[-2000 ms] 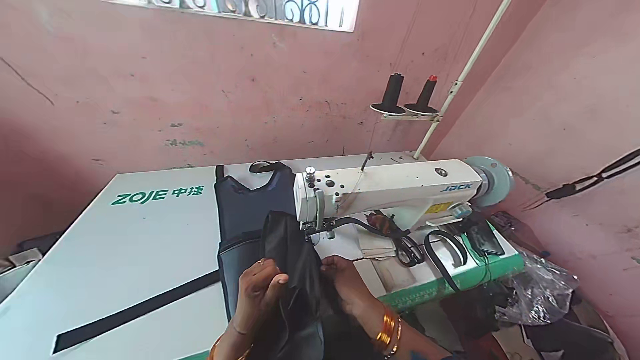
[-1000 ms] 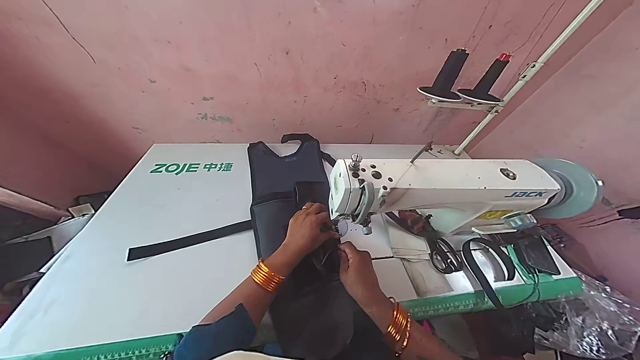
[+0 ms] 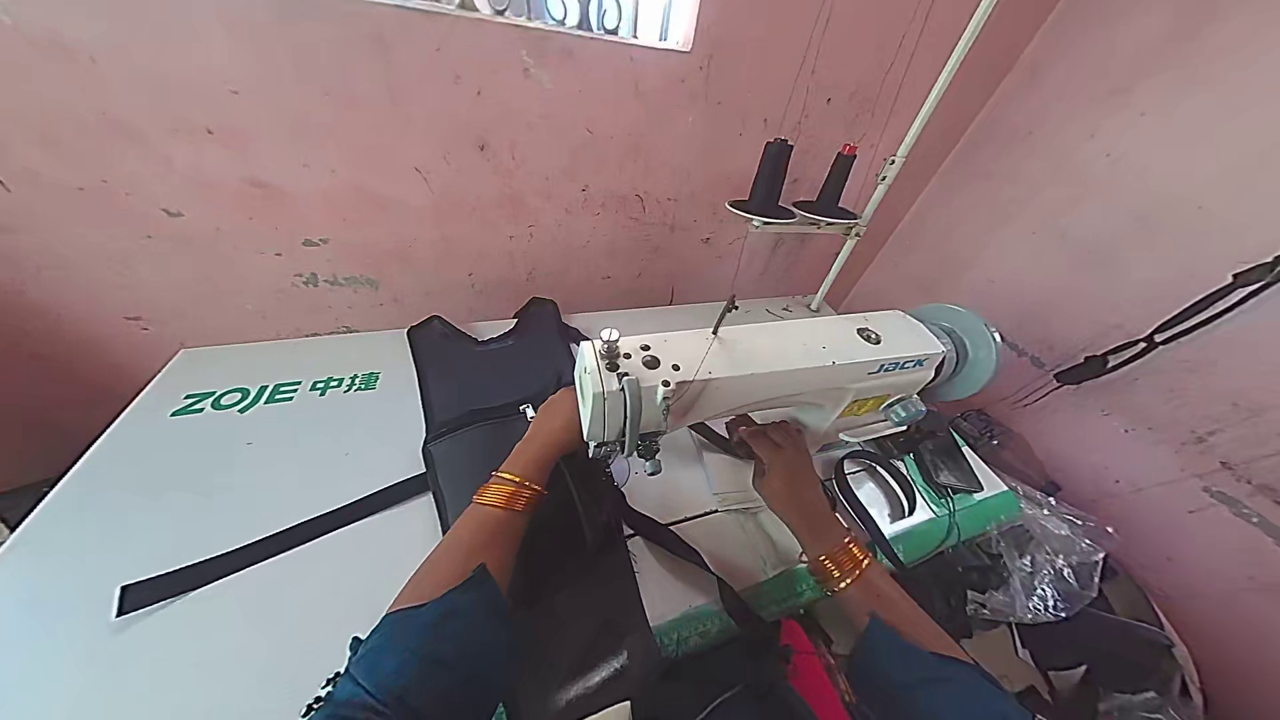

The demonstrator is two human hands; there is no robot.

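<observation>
A white Jack sewing machine [image 3: 760, 370] stands on the white table. Black fabric [image 3: 475, 370] with a zipper pull [image 3: 528, 411] lies left of its head and hangs over the front edge. My left hand [image 3: 560, 425] reaches over this fabric behind the needle end; its fingers are hidden by the machine head, so its grip cannot be told. Under the machine's arm, my right hand [image 3: 778, 445] has its fingers closed at a dark strap [image 3: 715, 437]. Another black strap [image 3: 270, 545] stretches left from the fabric across the table.
Two black thread cones [image 3: 770, 180] sit on a stand at the back right. A coiled black strap [image 3: 875, 475] and a dark flat object [image 3: 945, 462] lie near the table's right end. Clear plastic wrap [image 3: 1045, 565] and dark cloth are heaped beyond the table's green edge [image 3: 950, 530].
My right hand has moved right, from the fabric by the needle to under the machine's arm. My left hand has moved to behind the machine head. The view has shifted.
</observation>
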